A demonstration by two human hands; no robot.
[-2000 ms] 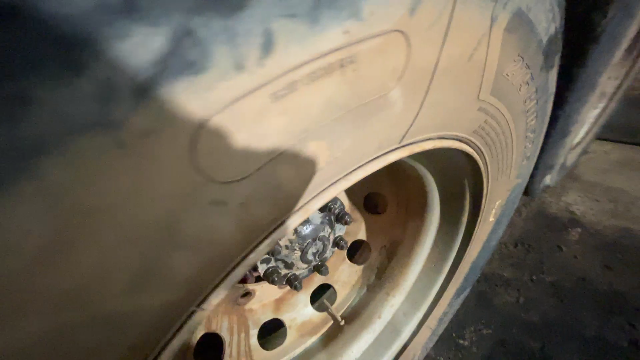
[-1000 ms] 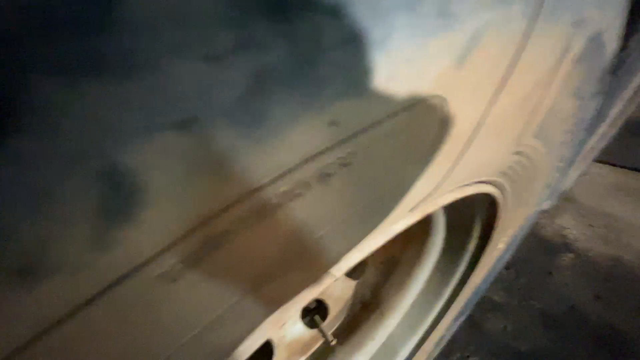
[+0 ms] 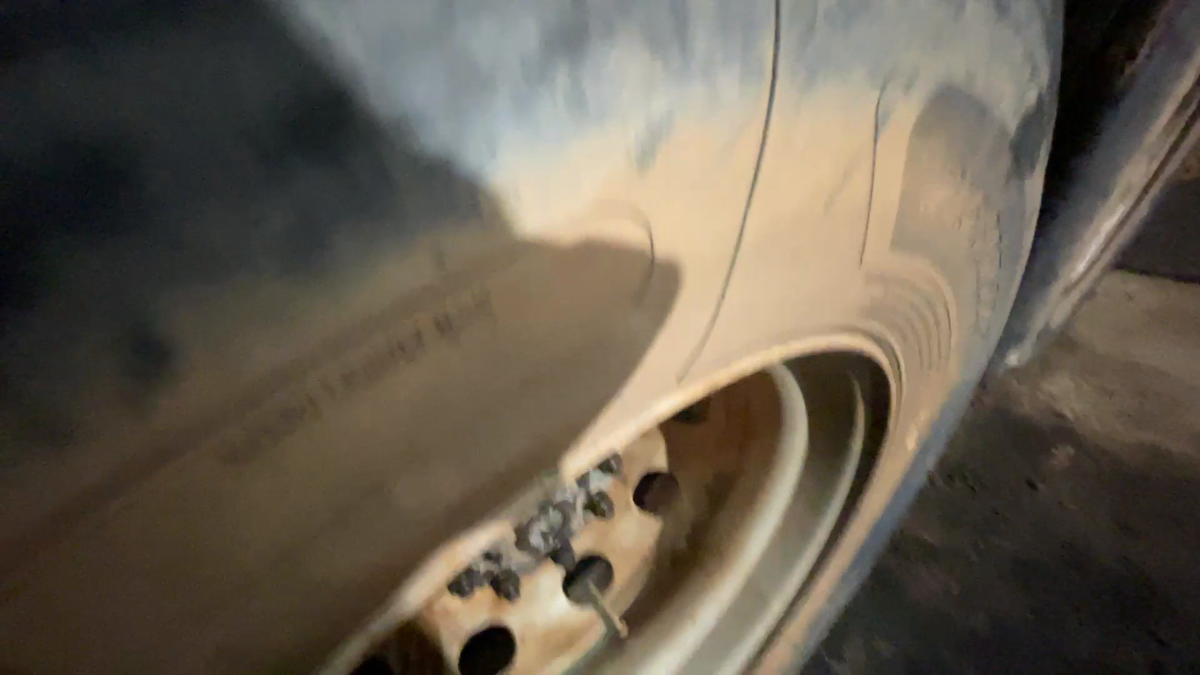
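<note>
Neither of my hands shows in the head view. A large tire sidewall [image 3: 750,187], coated with tan dust and bearing raised writing, fills much of the view. At the lower middle, the steel wheel rim [image 3: 792,525] sits inside it, with round holes in its disc. Dark lug nuts [image 3: 506,583] surround the wheel hub [image 3: 544,530], which is partly hidden by the tire's bulge. A valve stem [image 3: 607,609] sticks out beside one hole. A dark shadow covers the left part of the sidewall. The picture is somewhat blurred.
Dark, rough ground [image 3: 1031,525] lies to the right of the tire. Beyond the tire's tread, a long slanting edge [image 3: 1116,216] runs down the upper right; what it belongs to is unclear. Paler ground [image 3: 1134,347] shows beside it.
The view has shifted over the tire, and the hub with its lug nuts, out of sight one second ago, shows again. The shadow's edge on the sidewall has moved.
</note>
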